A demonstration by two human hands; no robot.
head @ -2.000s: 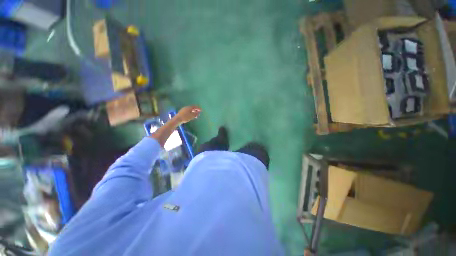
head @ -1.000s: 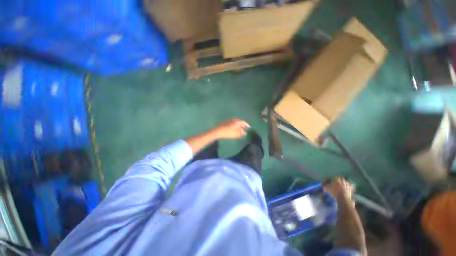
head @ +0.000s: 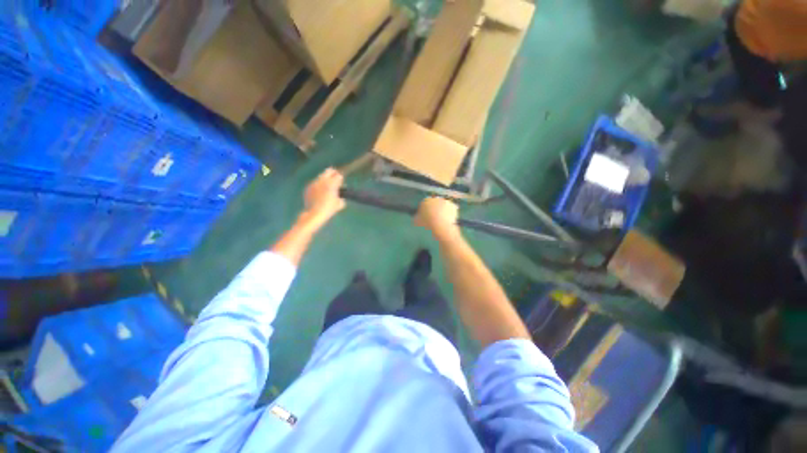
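Observation:
A dark straight bar (head: 380,201) crosses in front of me at waist height, joined to a metal frame. My left hand (head: 325,193) is closed round its left end. My right hand (head: 437,215) is closed round it further right. The bar runs on past my right hand to the right. A large long brown carton (head: 456,80) with open flaps lies on the frame just beyond the bar. No contents show in it.
Tall blue crates (head: 106,168) stand at left. A wooden pallet (head: 305,124) holds cartons at upper left. A blue floor tote (head: 575,190) and a wooden stool (head: 647,268) are at right. A blue trolley (head: 626,380) is at lower right. A person in orange (head: 774,28) is at upper right.
My view has turned, and the carton and frame now lie straight ahead. My left hand, free before, has taken hold of the bar. My right hand has moved from over the floor tote onto the bar.

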